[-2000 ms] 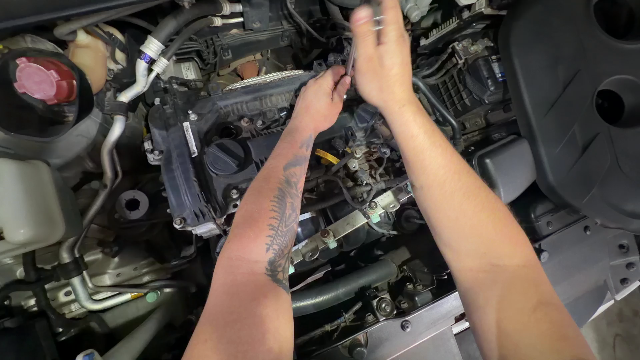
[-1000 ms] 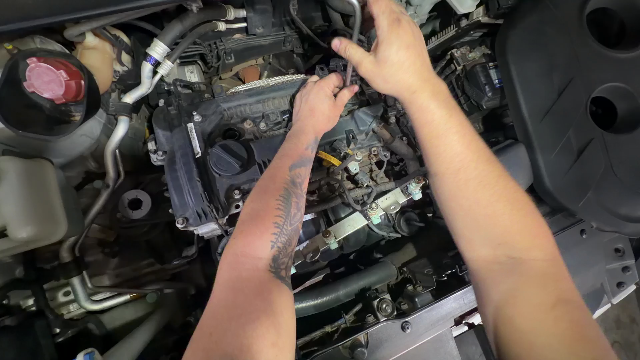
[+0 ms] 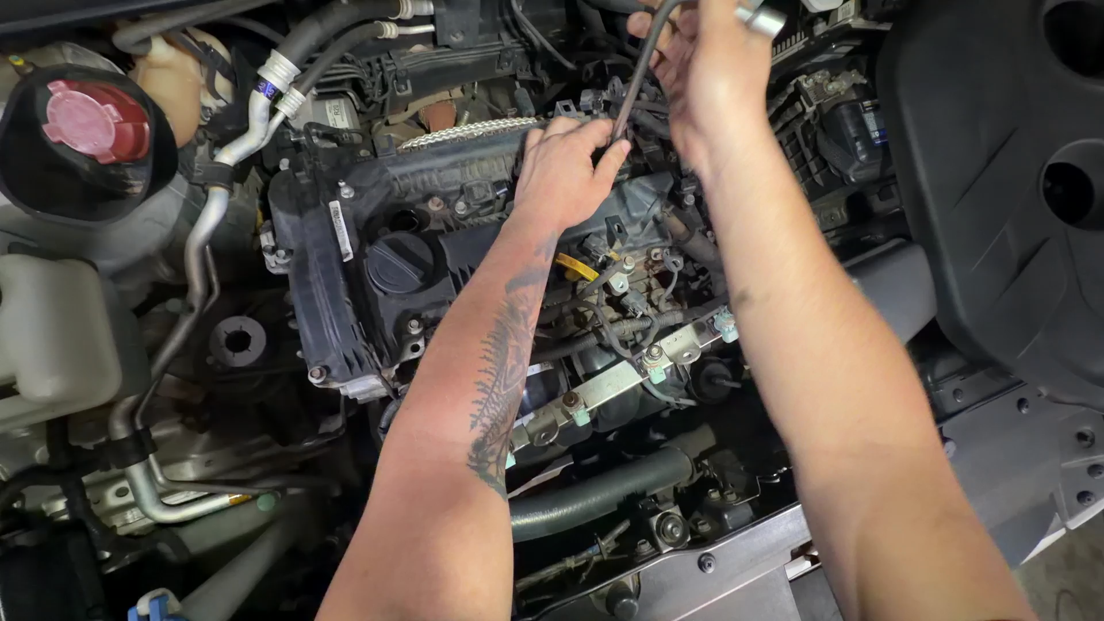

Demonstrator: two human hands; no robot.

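A bent metal wrench (image 3: 640, 78) slants down from the top edge to the rear of the engine, its lower end hidden. My left hand (image 3: 565, 168) lies at the back of the black engine cover (image 3: 466, 259), with thumb and index fingertip at the wrench's lower shaft. Up at the frame's top, my right hand (image 3: 711, 95) is around the wrench's upper part, its fingers partly cut off by the edge. A silvery socket-like end (image 3: 763, 21) sticks out to the right of that hand. In front of the left wrist are a yellow dipstick handle (image 3: 576, 266) and the metal fuel rail (image 3: 608, 390).
Left stand a red reservoir cap (image 3: 97, 121), metal pipes (image 3: 203, 228) and a whitish plastic tank (image 3: 56, 332). The oil filler cap (image 3: 399, 262) is beside my left forearm. A large black plastic cover (image 3: 975, 216) lies right; a thick hose (image 3: 604, 493) runs below the rail.
My right hand has turned, and its fingers now show left of the wrench's shaft. The silvery end now shows at its right side. My left hand has stayed at the rear of the engine.
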